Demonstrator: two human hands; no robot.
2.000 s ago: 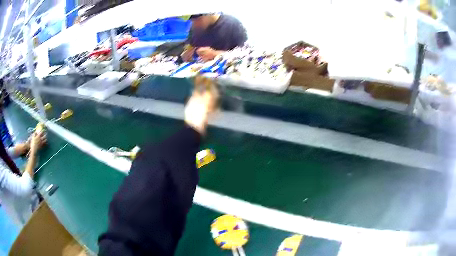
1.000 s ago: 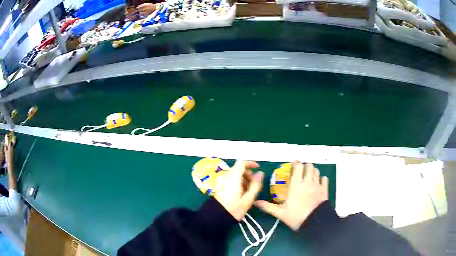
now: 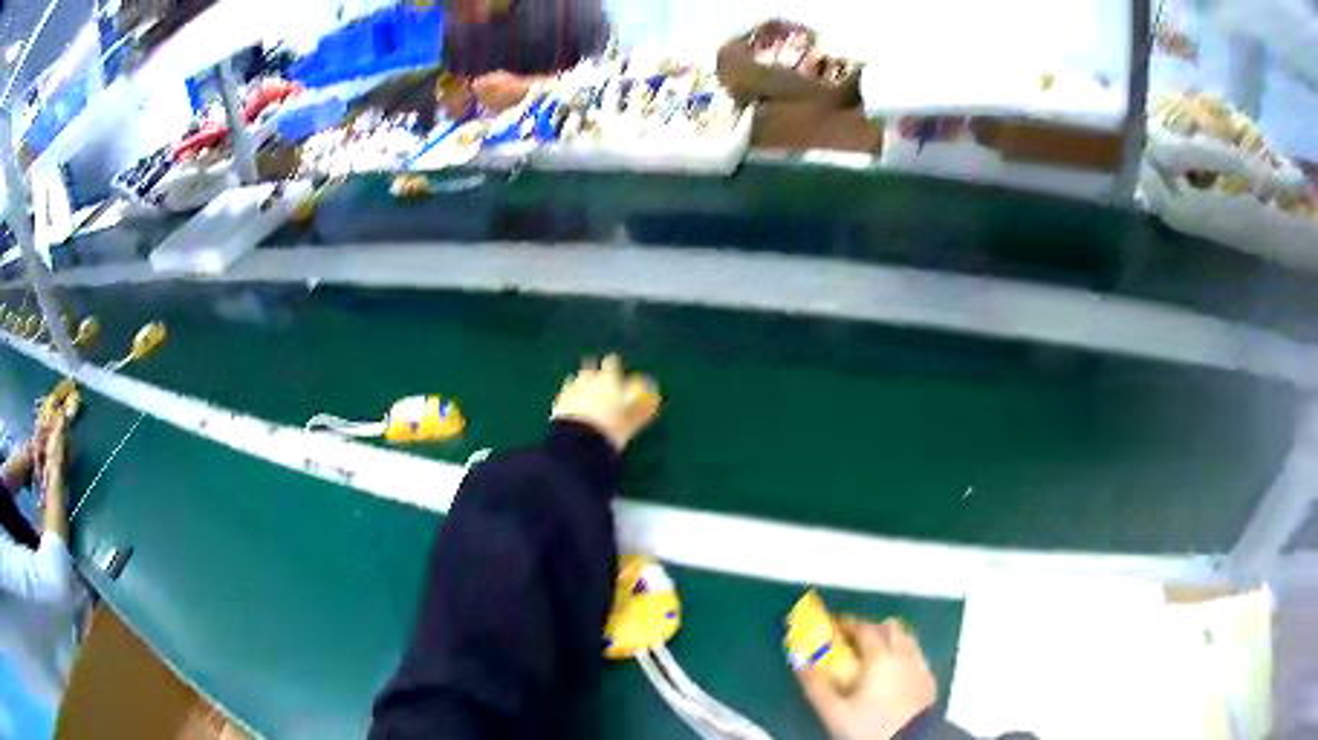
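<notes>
My left hand [image 3: 596, 403] reaches over the pale rail onto the green belt, its fingers on a yellow unit [image 3: 643, 402] that shows at its right side. My right hand [image 3: 885, 678] holds another yellow unit [image 3: 817, 636], tilted, over the near bench at the lower right. A third yellow unit [image 3: 642, 607] lies on the bench beside my left sleeve, its white cord [image 3: 694, 701] running down to the right. A fourth yellow unit [image 3: 424, 419] lies on the belt at the left with its cord beside it.
White paper [image 3: 1062, 658] lies right of my right hand. A pale rail [image 3: 810, 557] divides bench and belt. A brown carton [image 3: 123, 680] stands at the lower left, near another person's hands [image 3: 52, 434]. White trays [image 3: 231, 231] and full boxes line the far side, where a person sits.
My left hand has moved from the bench units to the unit on the belt. My right hand has closed on the right bench unit and tilted it. The camera view has shifted.
</notes>
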